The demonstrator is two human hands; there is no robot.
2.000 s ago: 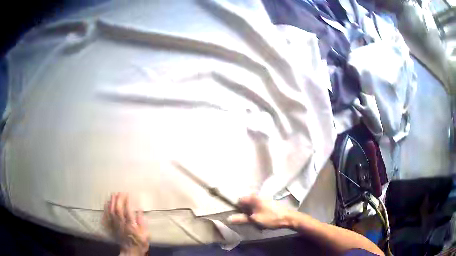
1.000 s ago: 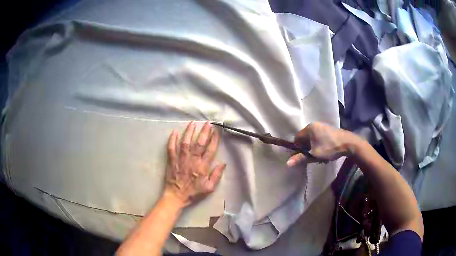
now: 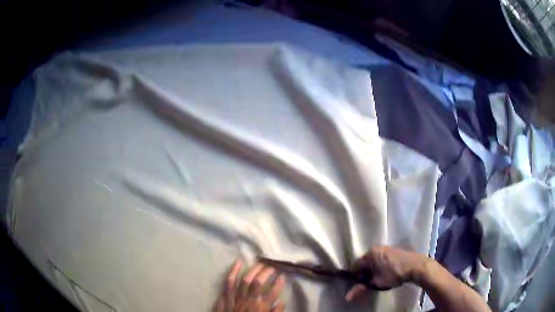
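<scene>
A large pale cream cloth with long soft folds covers most of the table. Dark fabric shears lie low over the cloth, blades pointing left, tip beside my left fingertips. My right hand is closed around their handles. My left hand rests flat with fingers spread on the cloth, partly cut off by the bottom edge. A thin pale edge line of a cut piece runs from upper left towards my left hand. Whether the blades are open is unclear.
Dark purple-grey cloth lies right of the cream cloth. Crumpled pale pieces are heaped at the far right. A blue-grey table surface shows beyond the cloth. A thin dark cut line shows at the lower left.
The view has tilted up, so cloth and hands sit lower in the picture. Since the oldest frame, the shears and both hands have moved from the near cloth edge to the inner edge line.
</scene>
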